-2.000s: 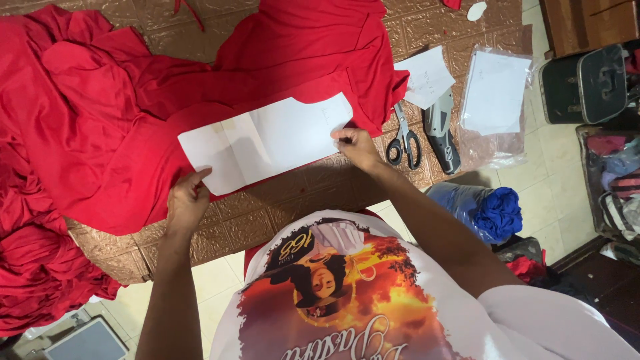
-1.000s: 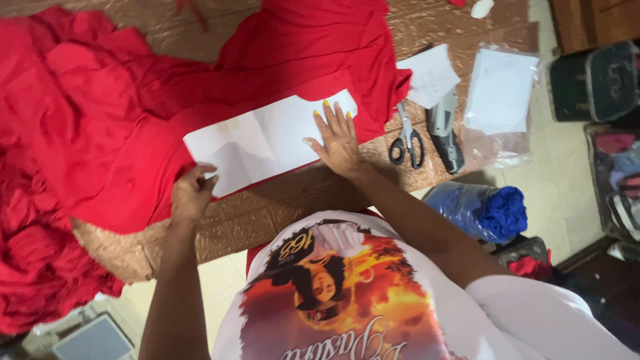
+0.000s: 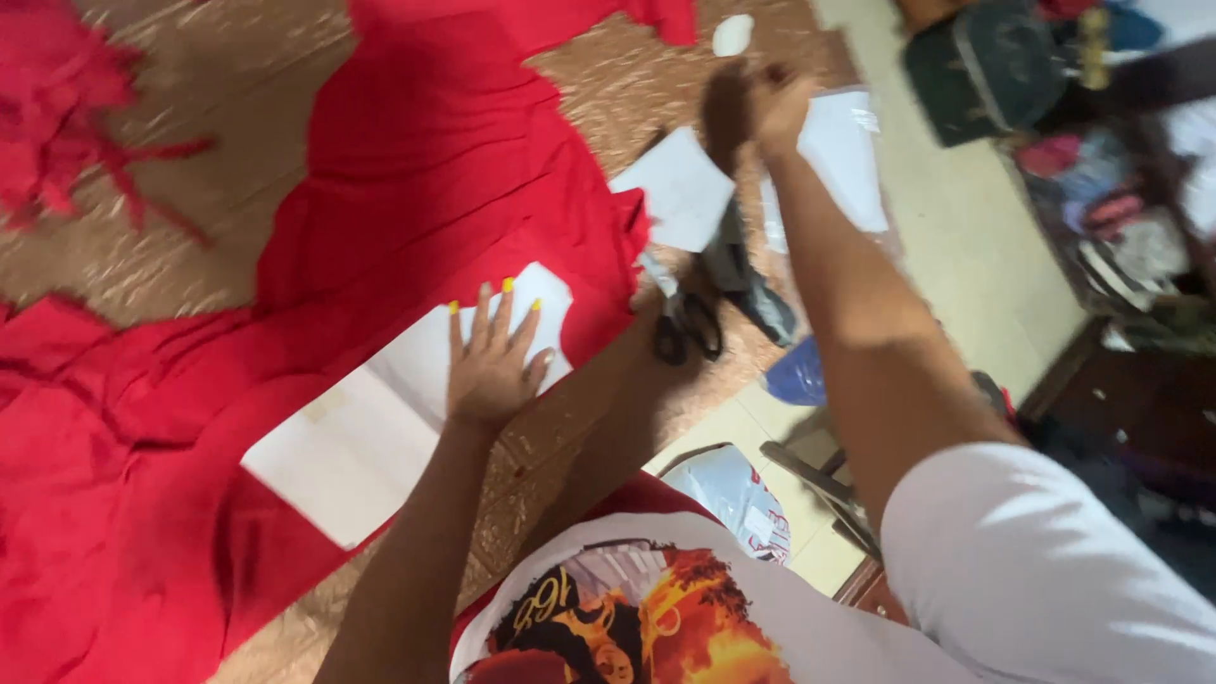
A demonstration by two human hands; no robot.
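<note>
Spread fingers of my left hand (image 3: 494,366) press flat on a white paper pattern piece (image 3: 351,442), which lies on red fabric (image 3: 427,190) along the table's near edge. My right hand (image 3: 781,109) reaches to the far right part of the table, above a white sheet in clear plastic (image 3: 844,157); it is blurred, and whether it holds anything cannot be told. Scissors with black handles (image 3: 686,323) lie right of the fabric. Beside them is a grey tool (image 3: 746,275), its kind unclear, partly under a smaller white paper piece (image 3: 682,185).
The table has a brown, shiny cover (image 3: 627,85). A small white oval piece (image 3: 732,35) lies at its far side, with red scraps (image 3: 57,114) at far left. Below on the right are a dark green case (image 3: 988,71), a blue bundle (image 3: 800,370) and a plastic bag (image 3: 731,494).
My right hand has left the paper pattern and stretched out to the far right. My left hand has moved from the pattern's left end to its right part. The view has turned considerably.
</note>
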